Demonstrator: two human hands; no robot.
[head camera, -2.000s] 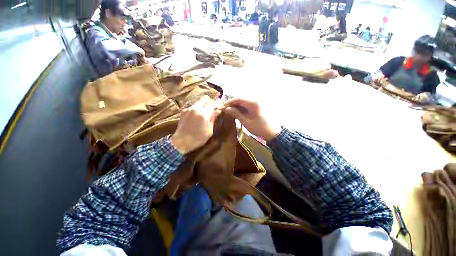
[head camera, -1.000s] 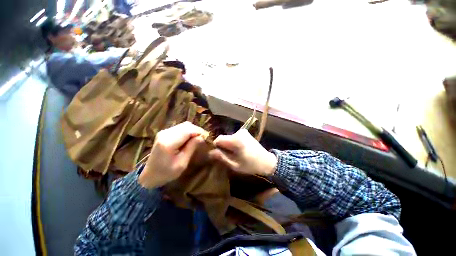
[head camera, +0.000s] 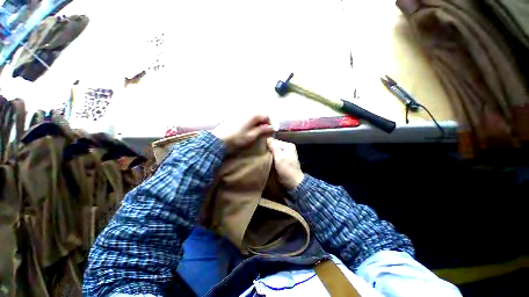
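Observation:
A tan-brown handbag (head camera: 236, 191) lies on my lap with its upper part at the table edge. A tan strap (head camera: 300, 219) loops below it. My left hand (head camera: 246, 134) pinches the bag's top edge with its fingertips beside the red strip. My right hand (head camera: 284, 159) holds the same edge just to the right and a little lower. The fingertips nearly meet, and the exact piece between them is hidden. The hammer (head camera: 336, 103) lies on the table, with its dark head to the left and black grip to the right.
Thread snips (head camera: 400, 94) with a dark cord lie right of the hammer. The worn red strip (head camera: 319, 123) runs along the table edge. A bag pile (head camera: 52, 197) is at left, and folded brown pieces (head camera: 470, 69) are at right. Spotted scraps (head camera: 93, 103) lie at the table's left.
The view has turned down and right toward the table edge. The hands and bag have moved up beside the red strip, both hands still gripping the bag. The hammer and snips now show more fully.

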